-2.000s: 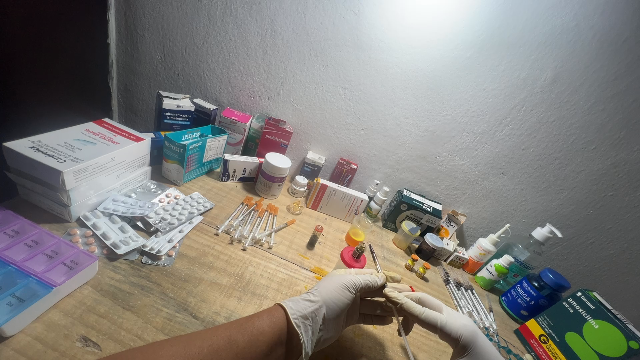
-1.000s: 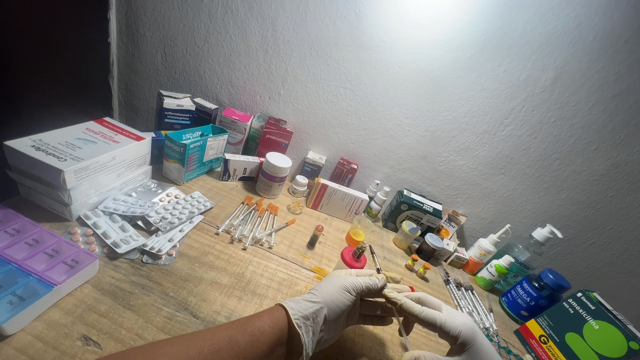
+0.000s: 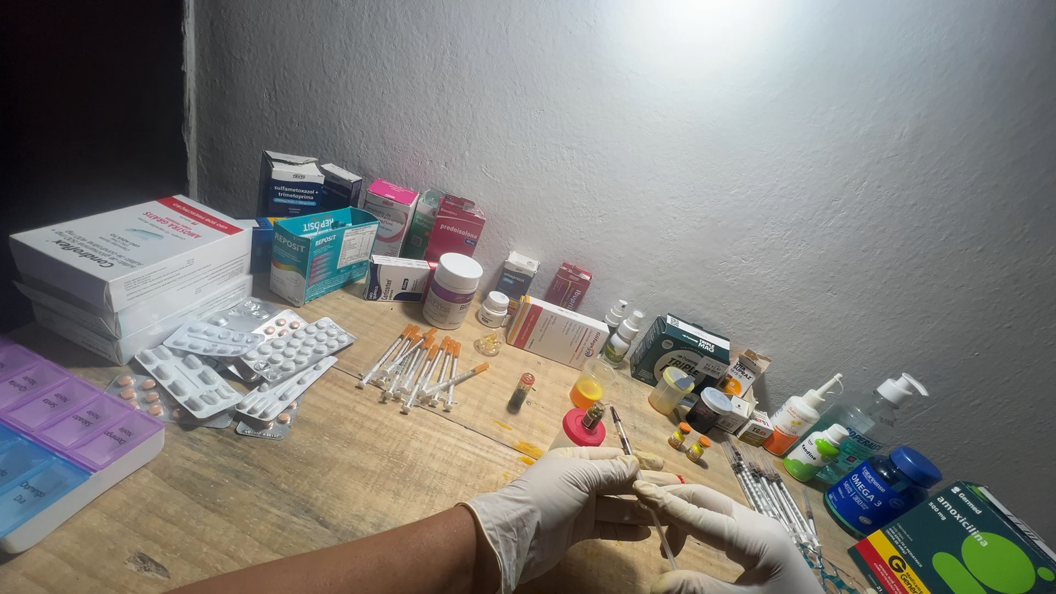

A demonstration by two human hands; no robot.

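Both hands wear pale latex gloves. My left hand (image 3: pixel 565 503) grips a thin syringe (image 3: pixel 620 431) with dark liquid at its upper end, the barrel slanting between the fingers. My right hand (image 3: pixel 726 528) holds the lower part of the same syringe, where a thin clear shaft runs down toward the bottom edge. Part of the syringe is hidden by the fingers. Just beyond the hands stands a jar with a red lid (image 3: pixel 577 429), with a small glass vial (image 3: pixel 592 415) on top. A vial with dark contents (image 3: pixel 520 393) stands farther left, and a cup of orange liquid (image 3: pixel 589 388) is behind the jar.
Orange-capped syringes (image 3: pixel 429 367) lie mid-table, left of the vials. Blister packs (image 3: pixel 194 379), a pill organizer (image 3: pixel 74 429) and stacked white boxes (image 3: pixel 132 256) occupy the left side. More syringes (image 3: pixel 767 487), an omega-3 bottle (image 3: pixel 879 491) and an amoxicillin box (image 3: pixel 965 536) are at right.
The fingers of my right hand have shifted slightly around the lower part of the syringe. My left hand has stayed in nearly the same place.
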